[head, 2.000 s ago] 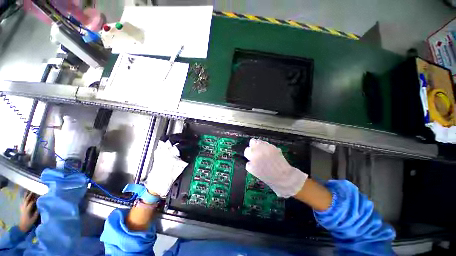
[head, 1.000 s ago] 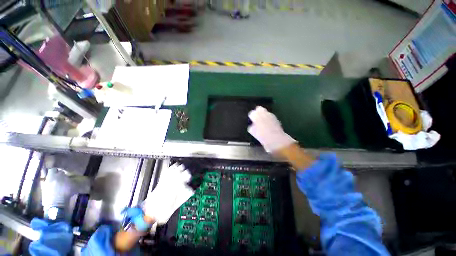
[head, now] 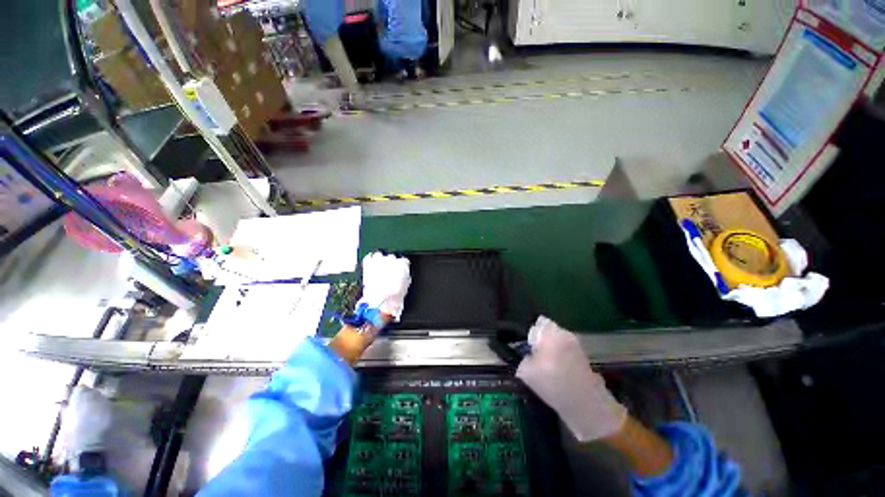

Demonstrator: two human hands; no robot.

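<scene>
A black carrier pallet point(head: 434, 437) with rows of green circuit boards point(head: 469, 427) lies on the conveyor in front of me, cut off by the bottom edge. A shallow black tray point(head: 451, 289) lies on the green mat beyond it. My left hand point(head: 386, 283), in a white glove, is at the tray's left end, beside the small metal parts point(head: 344, 295). Its fingertips are hidden, so I cannot tell what it holds. My right hand point(head: 571, 381), gloved, is above the pallet's far right corner, with a small black piece point(head: 508, 346) at its fingertips.
White papers point(head: 257, 320) with a pen lie left on the mat. A silver rail point(head: 446, 347) runs between mat and pallet. At right stands a box with a yellow tape roll point(head: 748, 258) and white cloth. Another worker's gloved hand point(head: 87, 417) is at the lower left.
My left hand has moved from the pallet's left side up to the tray. My right hand has come back from the tray towards the pallet, now with a black piece. The view has tilted up.
</scene>
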